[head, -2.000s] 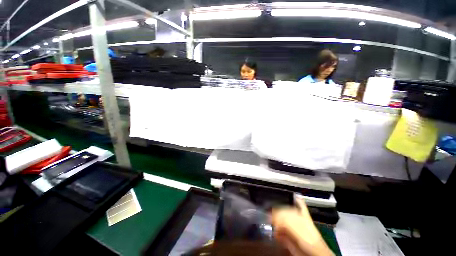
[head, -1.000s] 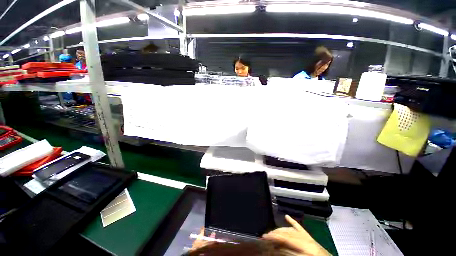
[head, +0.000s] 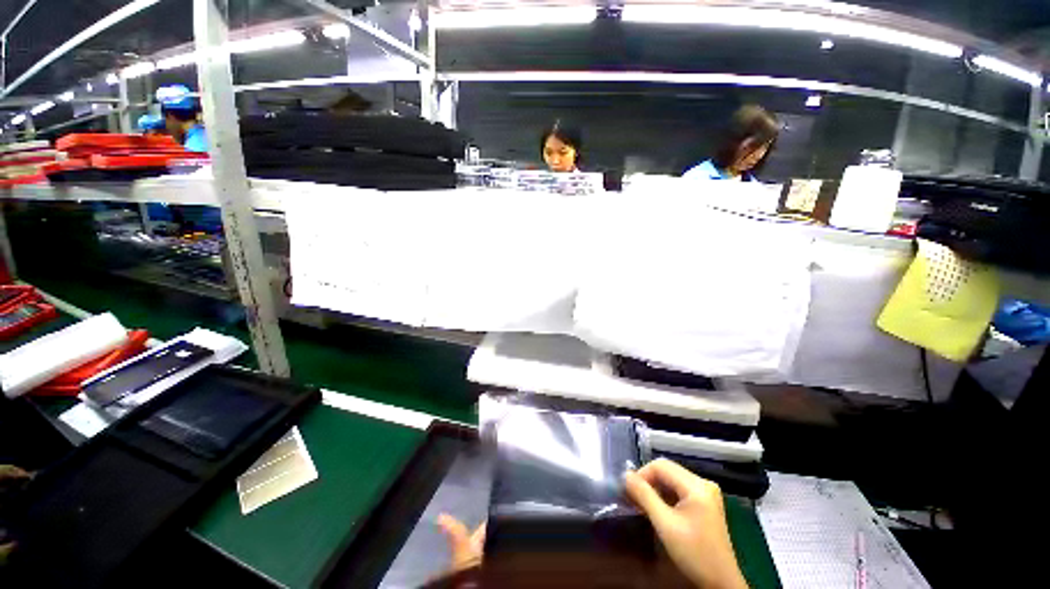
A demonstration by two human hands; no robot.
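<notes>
A dark tablet (head: pixel 541 506) stands tilted up in front of me over the black tray (head: pixel 386 506). A clear shiny protective film (head: pixel 558 443) covers its upper part and reflects the lights. My right hand (head: pixel 691 524) pinches the film at the tablet's right side between thumb and finger. My left hand (head: pixel 461 541) is at the tablet's lower left edge, mostly hidden and cut off by the bottom of the picture. Its thumb shows against the edge.
A second black tray (head: pixel 109 489) lies at left with a dark tablet in it. A small cream sheet (head: pixel 276 469) lies on the green surface. White and black layers (head: pixel 622 385) are stacked behind. A printed record sheet (head: pixel 835 529) lies right. White hanging papers (head: pixel 541 270) cover the shelf front.
The clear film, low at the tablet's bottom edge a second ago, now lies over its upper front. My right hand has moved up along the right side and closed on the film.
</notes>
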